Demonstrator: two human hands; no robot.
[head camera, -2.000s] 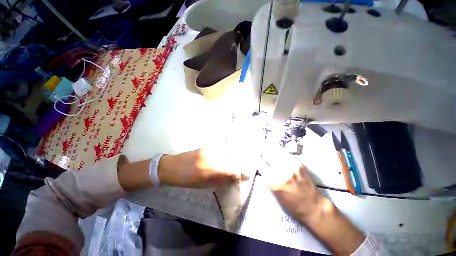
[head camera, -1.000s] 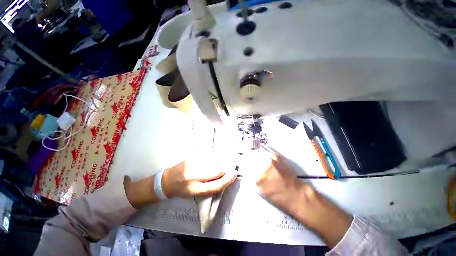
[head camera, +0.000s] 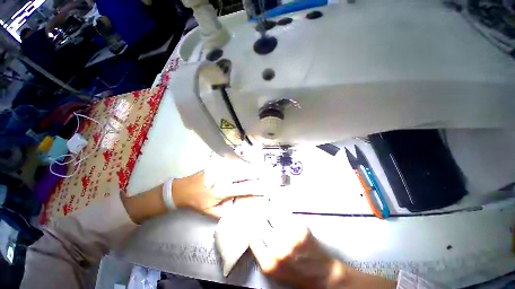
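A pale fabric piece (head camera: 230, 244) lies at the front of the machine table, washed out by the lamp, with its pointed end towards the table's front edge. My left hand (head camera: 206, 195) lies on the fabric with fingers stretched towards the needle area. My right hand (head camera: 296, 251) is at the fabric's right side, fingers bent; glare hides the fingertips and whether they pinch it. The presser foot and needle area (head camera: 286, 163) is just beyond my hands, partly lost in glare.
The white sewing machine (head camera: 339, 62) spans the back and right. Orange and blue snips (head camera: 370, 189) and a black flat rectangle (head camera: 420, 169) lie under its arm. Left are a red-printed sheet (head camera: 121, 127) and a white charger (head camera: 77, 143) with cable. A person is at the far upper left.
My right hand has moved towards me, away from the presser foot. My left hand's fingers now lie straighter on the fabric. The view has shifted, and the brown-beige loops are no longer visible.
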